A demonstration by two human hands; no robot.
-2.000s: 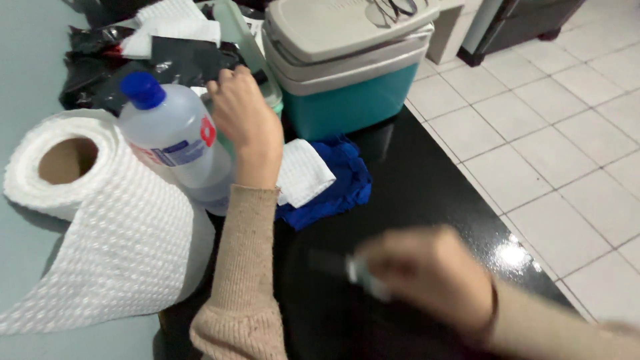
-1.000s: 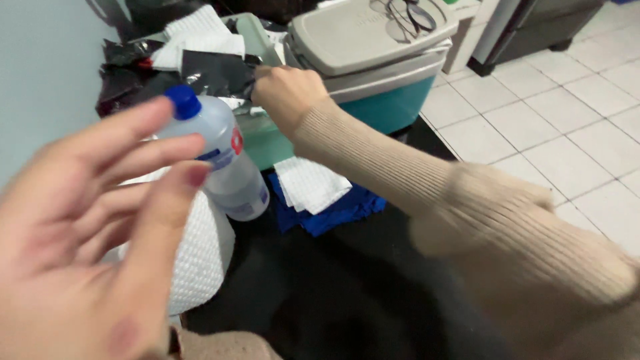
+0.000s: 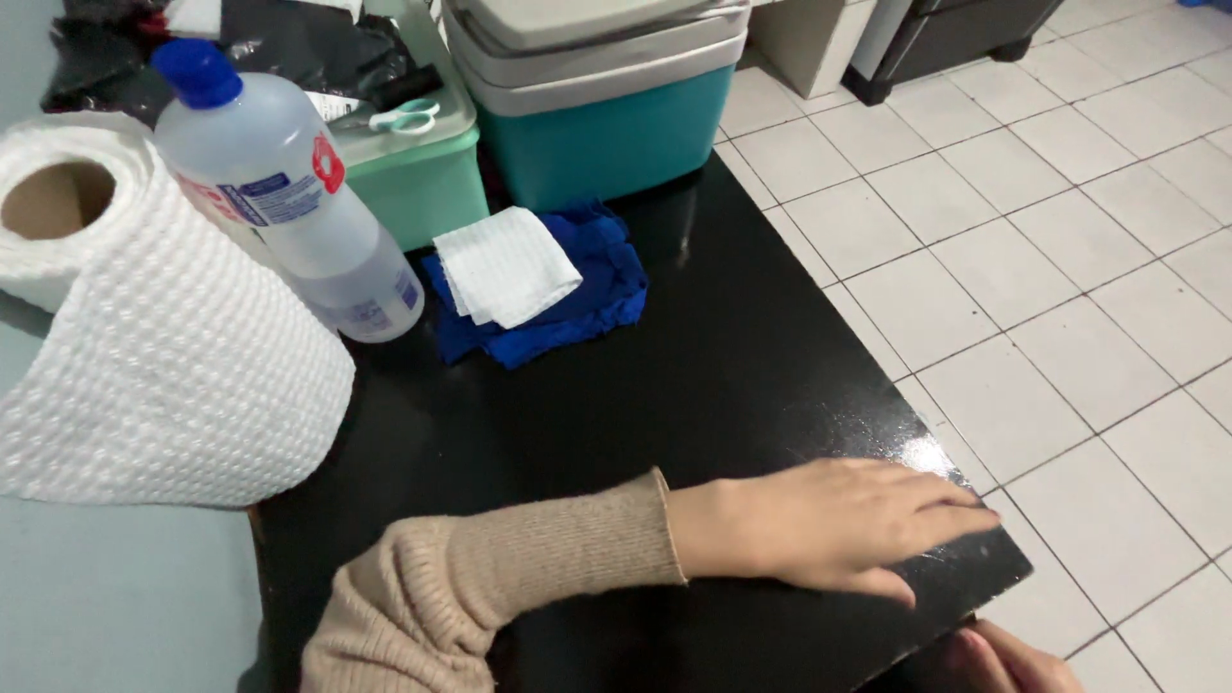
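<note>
My left hand [image 3: 828, 525] lies palm down on the glossy black tabletop [image 3: 616, 433], near its right corner, fingers spread and nothing in it. At the bottom right, my right hand [image 3: 1011, 659] is partly visible by the table's near edge; its fingers are mostly hidden. A folded white paper towel [image 3: 508, 265] rests on a crumpled blue cloth [image 3: 606, 289] farther back. Left of the cloth stands a clear plastic bottle [image 3: 289, 192] with a blue cap, partly filled. A large paper towel roll [image 3: 192, 356] is at the far left.
Scissors [image 3: 406, 116] with light teal handles lie on a green plastic container [image 3: 423, 188] beside black plastic bags [image 3: 289, 48]. A teal cooler with a grey lid [image 3: 606, 135] stands behind the cloth. White floor tiles [image 3: 1001, 318] extend beyond the table's right edge.
My left hand, raised before the bottle one second ago, is now down on the tabletop. My right hand has left the container, where the scissors now lie, and is at the table's near edge.
</note>
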